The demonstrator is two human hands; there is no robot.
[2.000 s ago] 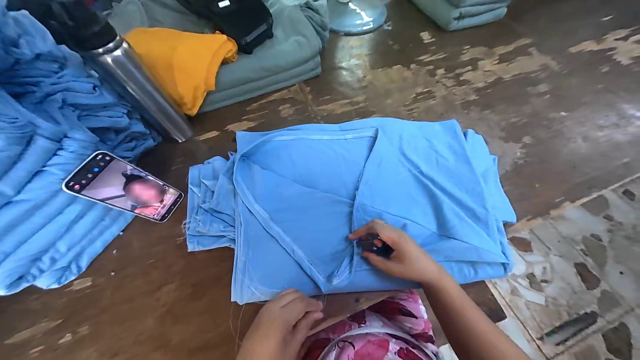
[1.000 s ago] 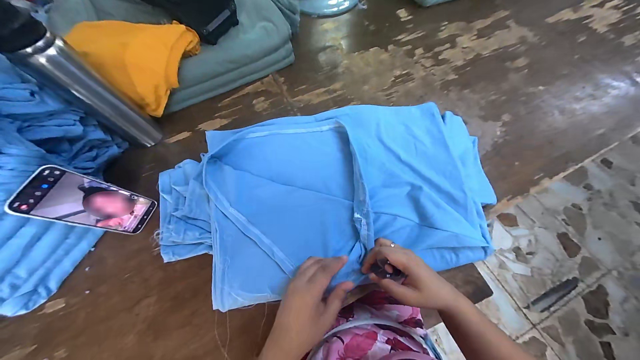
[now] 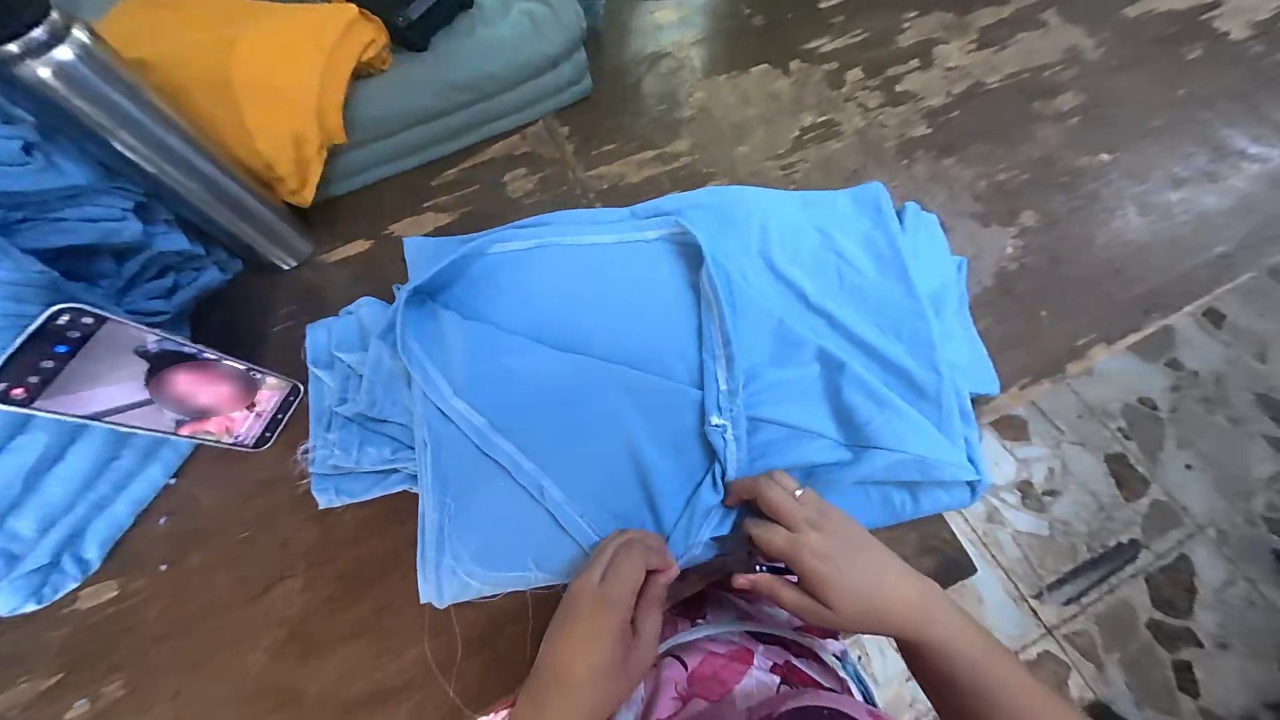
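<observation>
A light blue garment (image 3: 600, 370) lies spread over a stack of blue cloth (image 3: 355, 400) near the table's front edge, its seam edges forming a loop. With bent fingers my left hand (image 3: 615, 600) pinches the garment's near edge. Close by on the right, my right hand (image 3: 820, 550), which has a ring on one finger, holds a small dark tool (image 3: 765, 568) against the same edge. The tool is mostly hidden by the fingers, so its kind is unclear. Loose threads hang from the garment's near left corner.
A smartphone (image 3: 150, 375) with a lit screen rests on piled blue cloth (image 3: 80, 500) at the left. Behind it are a steel bottle (image 3: 170, 150), an orange cloth (image 3: 240, 80) and folded grey-green cloth (image 3: 470, 90). The worn wooden table (image 3: 1080, 190) ends above a stone-patterned floor (image 3: 1150, 500) on the right.
My left hand has come up onto the garment's near edge. My right hand, holding the dark tool, has moved down along the seam to that edge, beside my left hand.
</observation>
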